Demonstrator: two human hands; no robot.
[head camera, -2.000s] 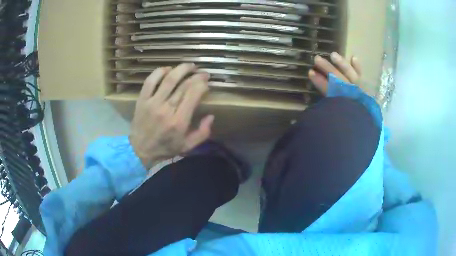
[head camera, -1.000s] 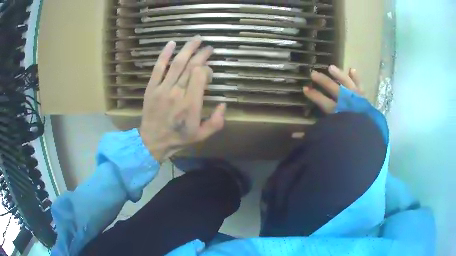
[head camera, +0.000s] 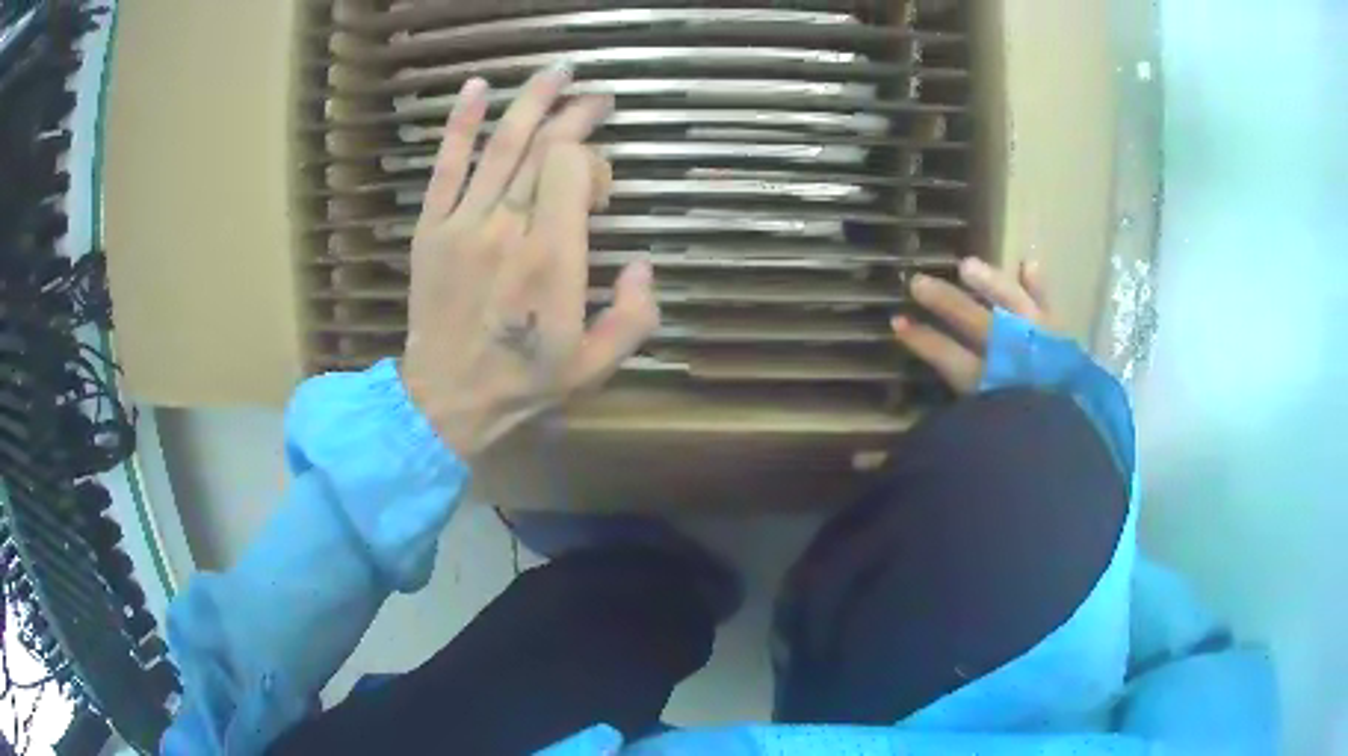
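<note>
An open tan carton (head camera: 651, 440) lies in front of me. Thin brown cardboard dividers (head camera: 798, 368) run across it in parallel strips. Several tablets (head camera: 724, 152) stand in the slots and show pale silver edges. My left hand (head camera: 510, 281) lies flat over the left middle of the slots, fingers slightly apart and pointing up the picture, holding nothing visible. It hides part of the tablet edges. My right hand (head camera: 968, 318) is at the carton's right side near the lower corner, fingers apart over the divider ends. Its palm is hidden by the sleeve and knee.
A broad carton flap (head camera: 200, 207) is folded out at the left. Black cables (head camera: 96, 347) and a dark slotted rack (head camera: 59, 488) stand at the far left edge. My knees (head camera: 961, 547) are close to the carton's near side. A pale surface (head camera: 1242, 296) is at the right.
The carton sits lower in view, with more tablet edges showing at the top. My left hand has moved farther up across the slots. My right hand stays at the right side.
</note>
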